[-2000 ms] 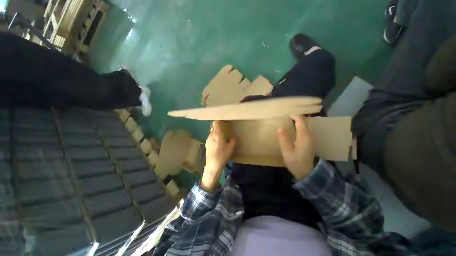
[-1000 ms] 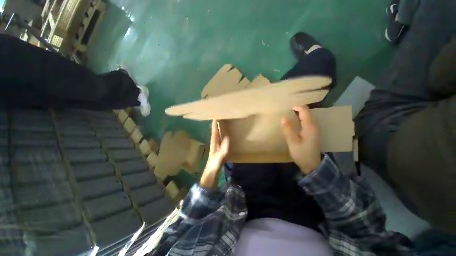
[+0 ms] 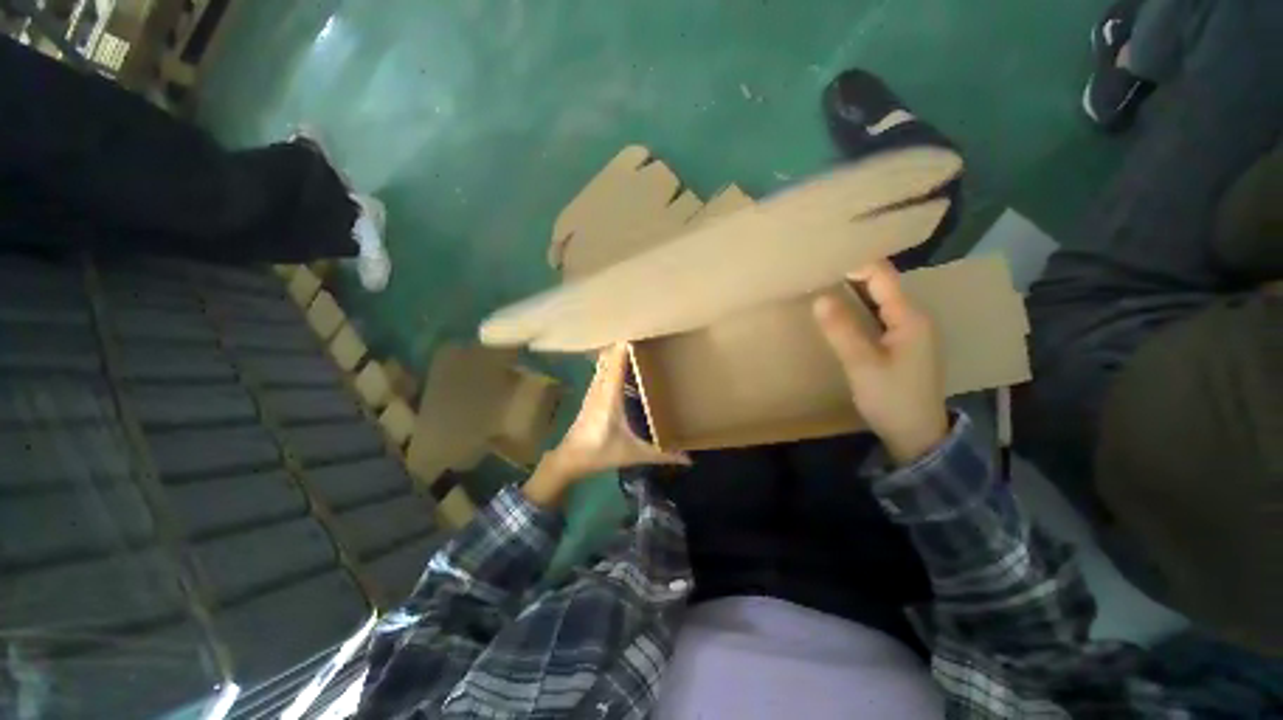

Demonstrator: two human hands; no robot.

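Observation:
A part-formed tan mailer box (image 3: 760, 369) is held above my lap. Its lid panel (image 3: 732, 267) stands open on the far side, tilted up toward the right, with notched ears at both ends. The left side wall is raised. The right end panel (image 3: 968, 324) lies unfolded outward. My left hand (image 3: 608, 426) holds the left end, thumb and fingers spread around the left wall and its near corner. My right hand (image 3: 895, 363) is at the right end of the tray, with fingertips near the lid's base; part of that end is hidden behind it.
Notched blanks (image 3: 615, 211) lie on the green floor beyond the box. More part-formed cardboard (image 3: 471, 408) lies beside the pallet of dark grey, film-wrapped goods (image 3: 253, 478) at left. Another person's leg (image 3: 282, 204) is at far left, and a seated person's legs (image 3: 1140, 366) are close at right.
The left side wall now stands up. The box has tilted, its right end higher, and the lid leans further up to the right. My left hand has shifted around the left wall's near corner.

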